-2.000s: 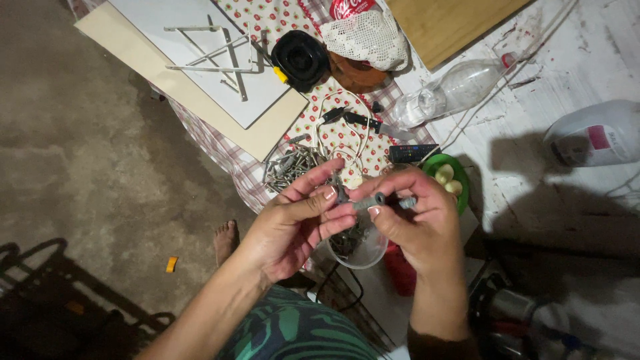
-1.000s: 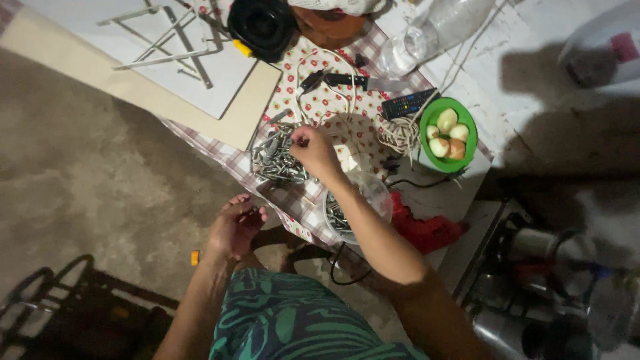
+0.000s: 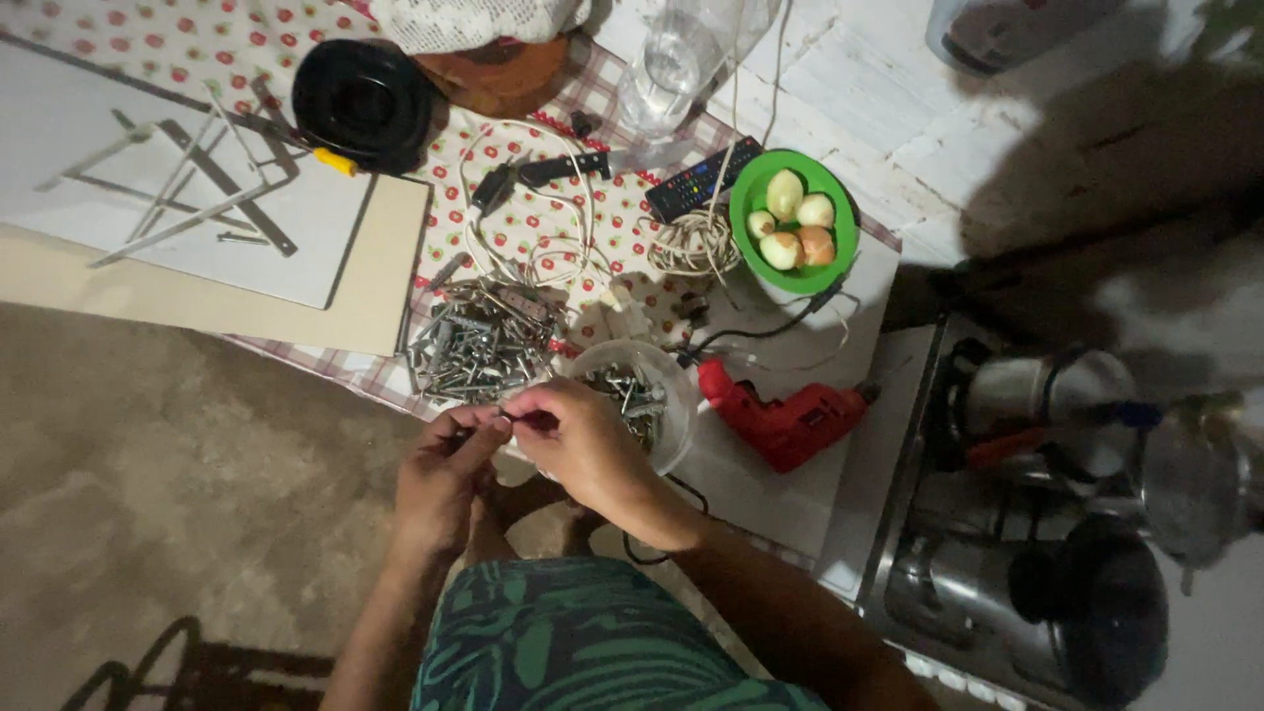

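My left hand (image 3: 449,469) and my right hand (image 3: 578,434) meet fingertip to fingertip at the table's near edge. A small dark piece, too small to name, is pinched between them; another dark piece partly shows in the curl of my left fingers. Just beyond my hands lies a loose pile of screws, bolts and wall plugs (image 3: 479,341). Partly behind my right hand stands a clear plastic tub (image 3: 681,415) with more screws and plugs in it. A red power drill (image 3: 785,420) lies to the right of the tub.
A green bowl (image 3: 844,217) of onions, a remote control (image 3: 703,180), a coiled cord (image 3: 691,247) and a kitchen knife (image 3: 563,170) lie farther back. Metal strips (image 3: 188,212) rest on a white panel (image 3: 326,267) at left. A stove (image 3: 913,464) with pots stands at right.
My right hand has come back from the screw pile to my left hand, and their fingertips now meet. Two seconds ago both hands held grey pieces above the tub.
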